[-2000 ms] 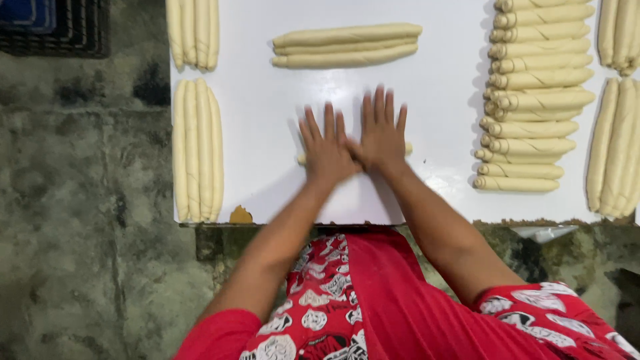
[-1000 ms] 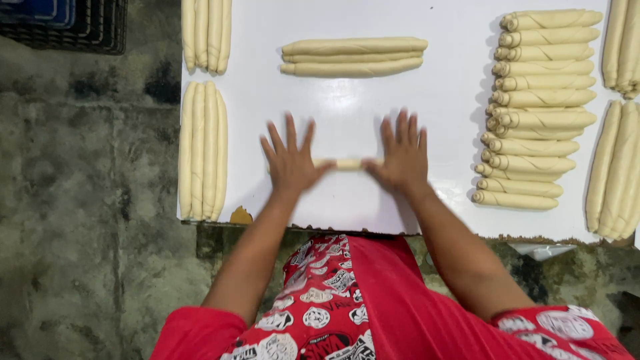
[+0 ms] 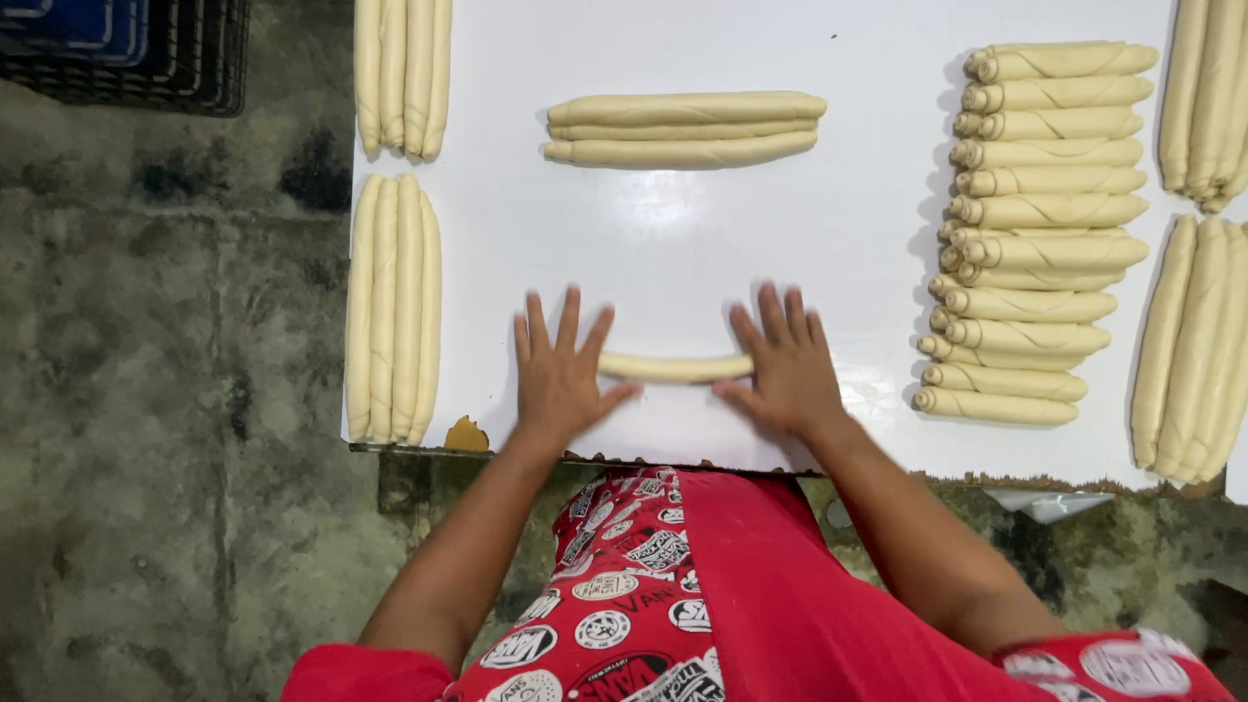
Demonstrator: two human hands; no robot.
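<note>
One dough roll lies crosswise near the front edge of the white table. My left hand presses flat over its left end with the fingers spread. Over its right end lies my right hand, also flat with spread fingers. Both palms hide the ends of the roll. Beyond my hands, long dough rolls lie side by side. To the right, shorter rolled dough pieces are stacked in a column.
Long dough rolls line the table's left side, with more behind them. Others lie at the far right and back right. The front edge is chipped. Black and blue crates stand at the upper left.
My hands were close together over the dough two seconds ago; they are now apart toward its ends. More of the roll's middle shows between them.
</note>
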